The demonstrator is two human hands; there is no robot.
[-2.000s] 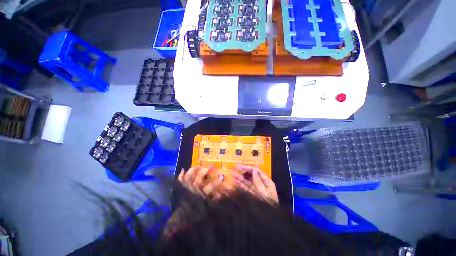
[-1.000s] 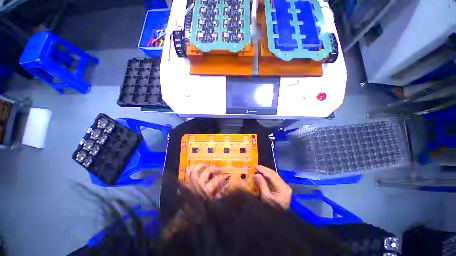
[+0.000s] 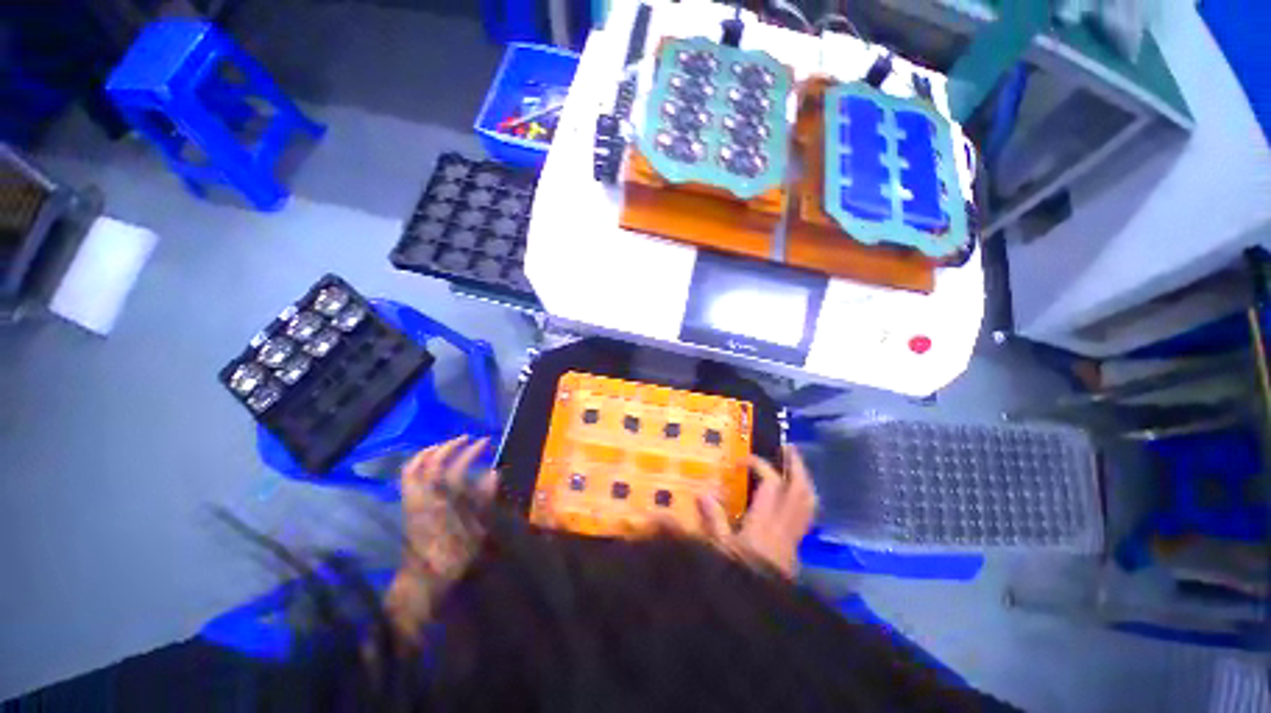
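An orange loading fixture (image 3: 644, 460) lies on a black lap tray (image 3: 521, 443). Small dark components (image 3: 672, 431) sit in its far row, and several more show in its near row. My left hand (image 3: 446, 495) is off the fixture's left side, fingers spread, with nothing seen in it. My right hand (image 3: 764, 513) is at the fixture's near right corner, fingers on or just above it. The wearer's hair hides the near edge and part of both hands. I cannot tell whether the right fingers hold a small part.
A black module tray (image 3: 328, 369) with silver modules rests on a blue stool at left. A clear blister tray (image 3: 976, 481) lies at right. The white machine (image 3: 613, 272) stands ahead with two orange fixtures under teal frames (image 3: 714, 170). An empty black tray (image 3: 467, 223) is beside it.
My left hand has moved off the fixture to the left. My right hand remains at the right side. More dark components now show in the near row. The view has turned and tilted.
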